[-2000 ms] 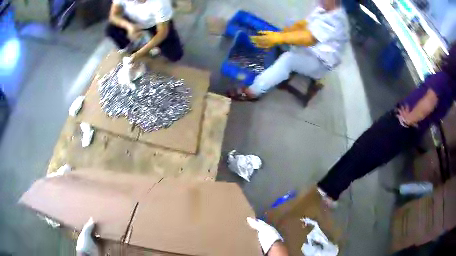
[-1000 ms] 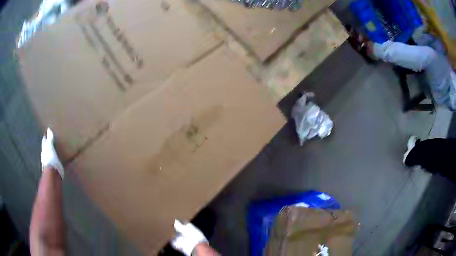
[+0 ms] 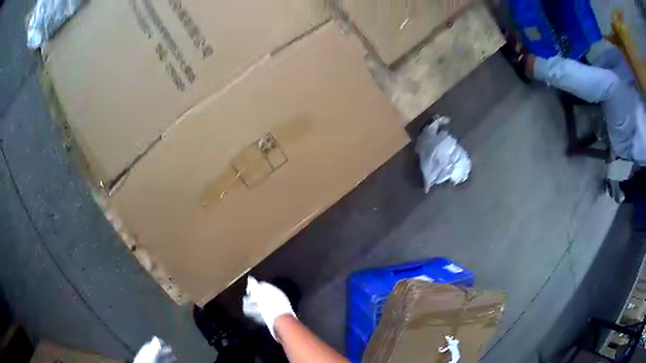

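Note:
A large brown cardboard sheet [image 3: 340, 127] with a fold line, printed marks and a darker stain lies flat over a pale wooden pallet [image 3: 446, 67]. My right hand [image 3: 268, 303], in a white glove, is just off the sheet's near edge; its finger shape is too blurred to tell whether it holds anything. A white gloved shape at the bottom edge, apart from the sheet, looks like my left hand [image 3: 154, 351]; it is mostly cut off and its fingers are unclear.
A crumpled whitish bag [image 3: 443, 157] lies on the floor right of the pallet. A blue crate [image 3: 365, 298] with flattened, taped cardboard [image 3: 425, 322] on it stands at the lower right. A seated person's leg [image 3: 577, 78] and blue bins [image 3: 556, 28] are at the upper right.
My left hand has left the sheet's left corner and moved down to the bottom edge. The sheet now lies flat with its near edge higher in view. My right hand stays near that edge.

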